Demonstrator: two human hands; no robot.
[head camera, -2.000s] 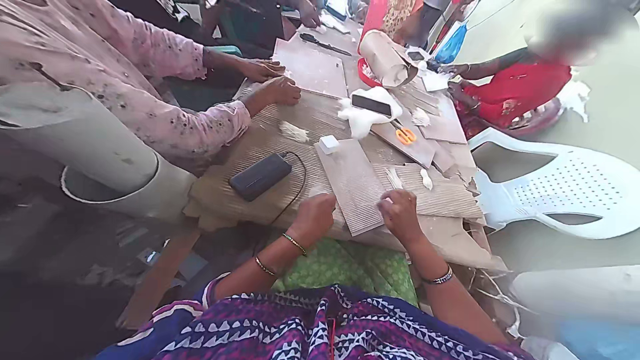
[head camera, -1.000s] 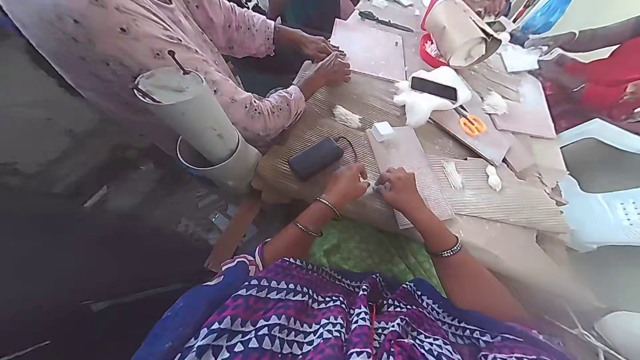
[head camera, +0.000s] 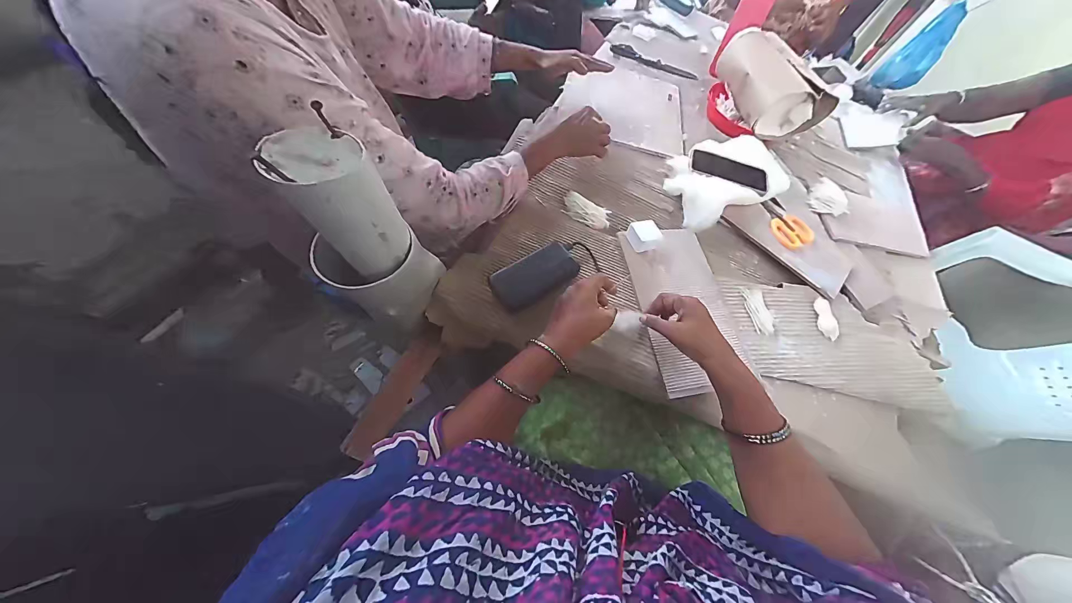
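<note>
Between my two hands stretches a small tuft of white cotton fibre (head camera: 626, 322). My left hand (head camera: 582, 314) has its fingers closed at the tuft's left end, beside a black power bank (head camera: 534, 275) with a cable. My right hand (head camera: 682, 325) pinches the other end between thumb and fingertips, over a ridged rectangular board (head camera: 682, 280). On the far end of that board sits a small white block (head camera: 644, 236). A bundle of white wicks (head camera: 586, 210) lies beyond the power bank, and another bundle (head camera: 758, 311) lies right of the board.
A phone (head camera: 729, 170) rests on white cotton (head camera: 712, 205), near orange-handled scissors (head camera: 791, 231). Another person's hands (head camera: 582, 134) are over a board (head camera: 628, 109) at the far left side. Large pipes (head camera: 368, 276) stand left of the table; a white plastic chair (head camera: 997, 352) is at right.
My hands were apart at the board's sides two seconds ago, then came together; now they are slightly apart with white fibre between them. The view has swung left.
</note>
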